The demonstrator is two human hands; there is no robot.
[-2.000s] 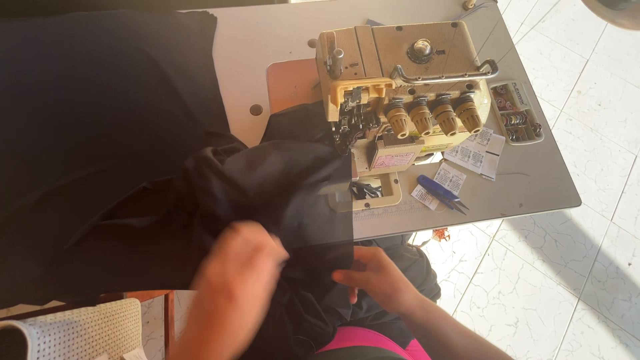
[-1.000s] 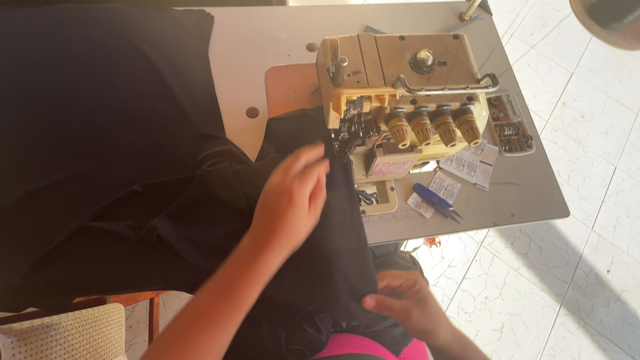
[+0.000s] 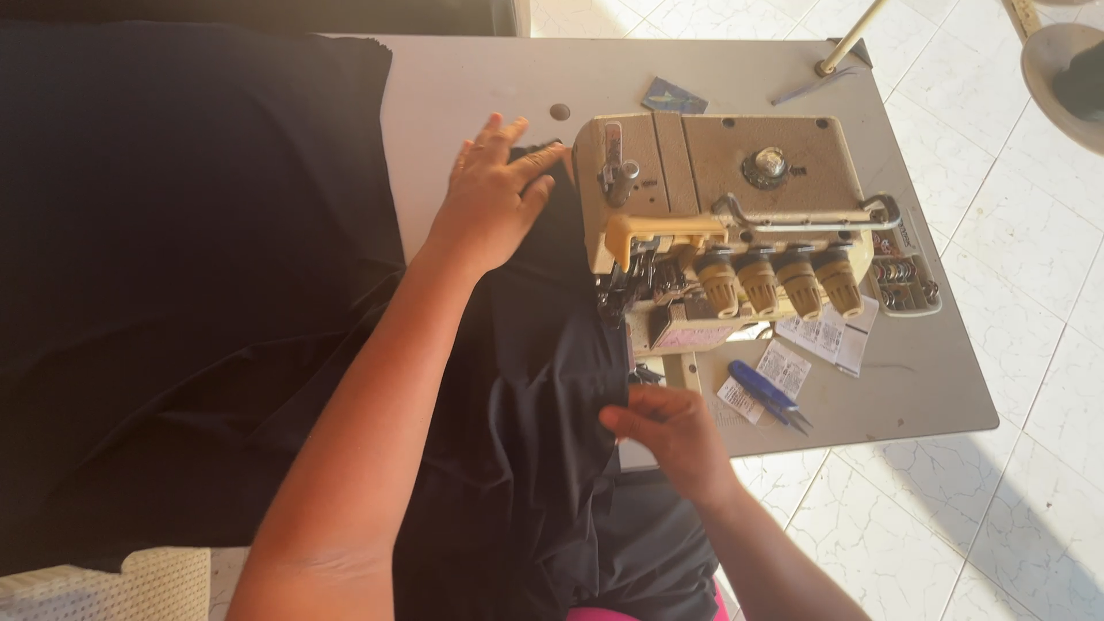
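Observation:
Black fabric lies over the left part of the table and runs along the left side of a beige overlock sewing machine. My left hand rests with spread fingers on the fabric's far part, left of the machine head. At the near table edge my right hand pinches the fabric's right edge between thumb and fingers. The fabric passes beside the presser foot area, whose needles are hard to make out. Blue thread snips lie on printed paper labels to the right.
A parts tray with bobbins or small metal pieces sits right of the machine. A patterned scrap lies behind it, near a thin upright rod. A perforated cream surface shows at lower left, tiled floor at right.
My left hand has moved from the near part of the fabric to its far part, beside the machine head. The fabric now covers more of the table there. My right hand still holds the edge.

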